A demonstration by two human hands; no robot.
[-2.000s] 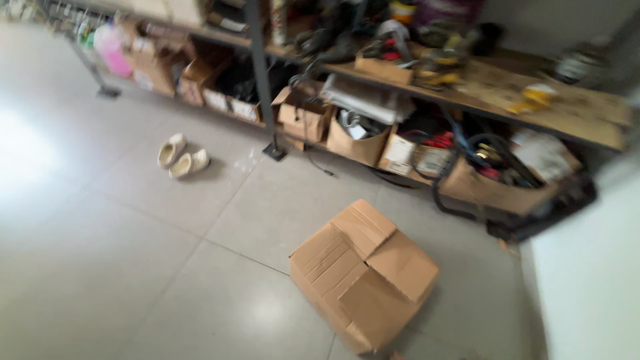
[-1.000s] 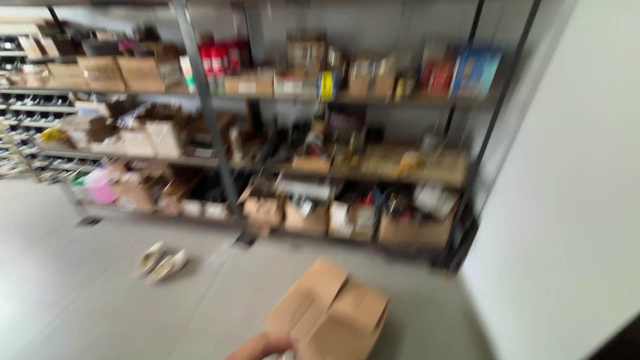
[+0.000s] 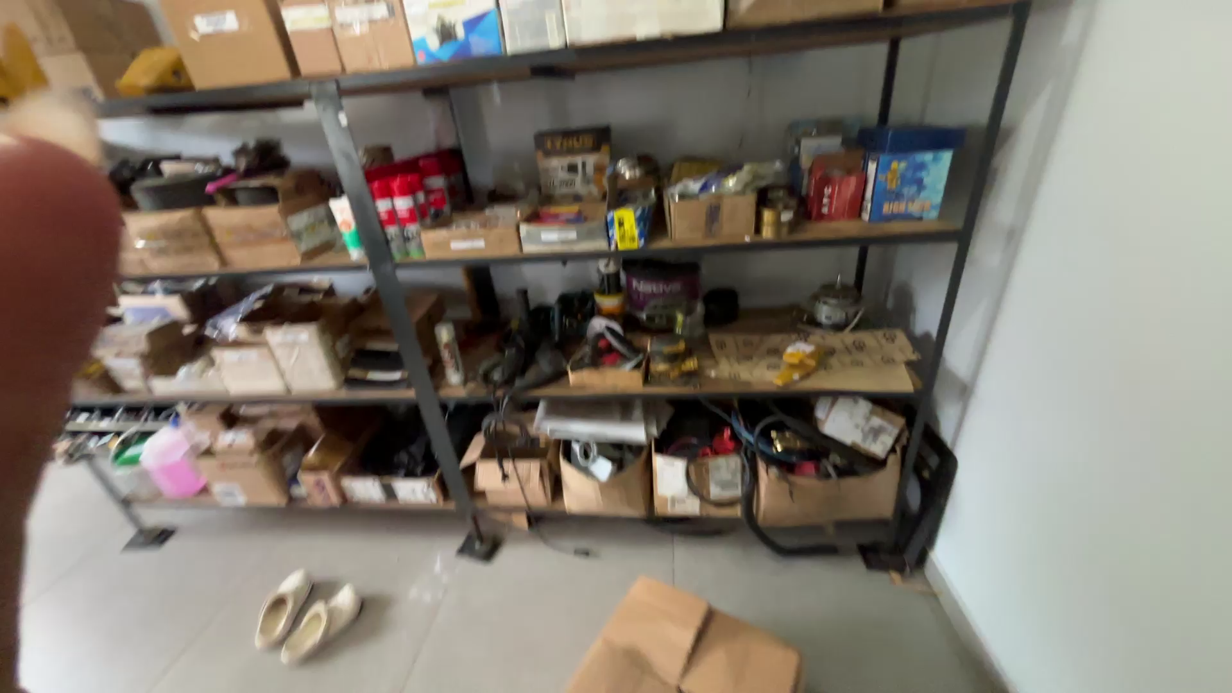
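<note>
My left hand (image 3: 53, 269) is a large blurred shape at the left edge, raised close to the camera in front of the shelves. Its fingers cannot be made out well, and whether it holds anything is hidden. My right hand is out of the frame. On the floor at the bottom centre sits a brown cardboard box (image 3: 688, 640) with its flaps folded over one another; the lower part is cut off by the frame. Neither hand is seen touching this box.
A metal rack (image 3: 404, 356) with several loaded shelves spans the back. Cardboard boxes of cables and parts (image 3: 828, 491) fill its lowest level. Pale shoes (image 3: 308, 616) lie on the tiled floor at left. A black hose (image 3: 760, 534) hangs near the floor; a white wall (image 3: 1107, 385) bounds the right.
The view has tilted up toward the shelves. A hand at the bottom beside the cardboard box one second ago is not there now; a hand shows large at the left edge.
</note>
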